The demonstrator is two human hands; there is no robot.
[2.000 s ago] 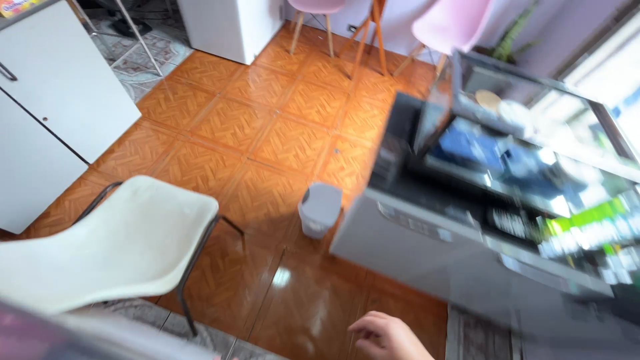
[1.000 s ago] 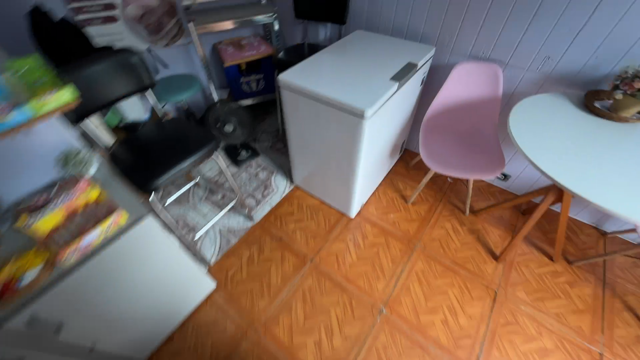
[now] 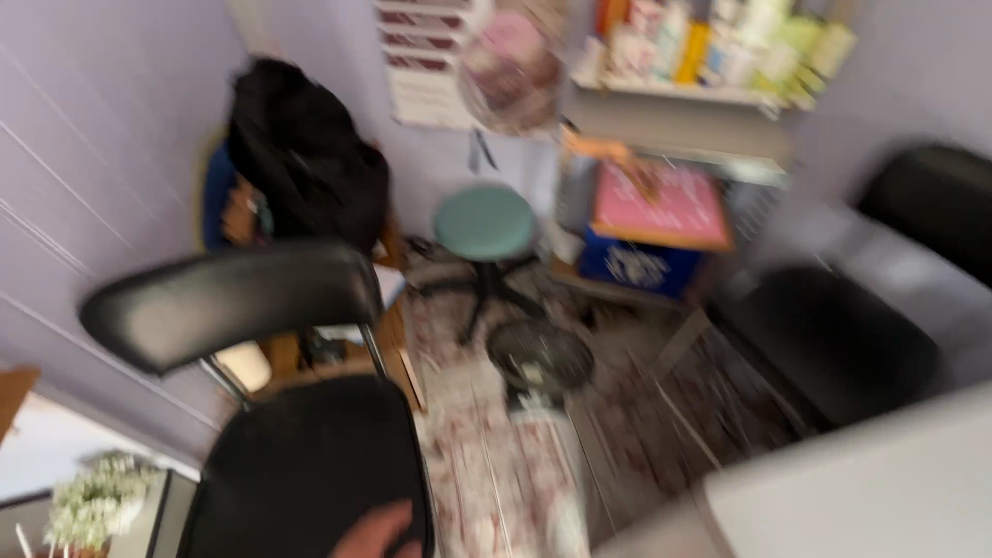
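My left hand [image 3: 376, 531] shows blurred at the bottom edge, in front of the black seat [image 3: 310, 465] of a folding chair. Only part of it is in view, and whether it touches the seat or holds anything cannot be told. My right hand is out of view. The chair's black backrest [image 3: 232, 302] rises above the seat. Behind the chair is a black bag or cloth [image 3: 310, 155]. A round green stool [image 3: 485, 221] stands near the back wall, with a dark round fan [image 3: 540, 354] on the floor before it.
At right are another black chair [image 3: 829, 341] and a white surface [image 3: 868, 488]. A shelf [image 3: 674, 89] holds bottles and packets above a pink-topped box [image 3: 659, 201] and a blue box [image 3: 643, 263]. White flowers [image 3: 101, 496] stand at lower left. Patterned flooring [image 3: 480, 449] runs between the chairs.
The view has swung far, from the orange tiled floor and display case, past the white chest freezer, to this corner. A hand at the bottom edge two seconds ago was absent one second ago.
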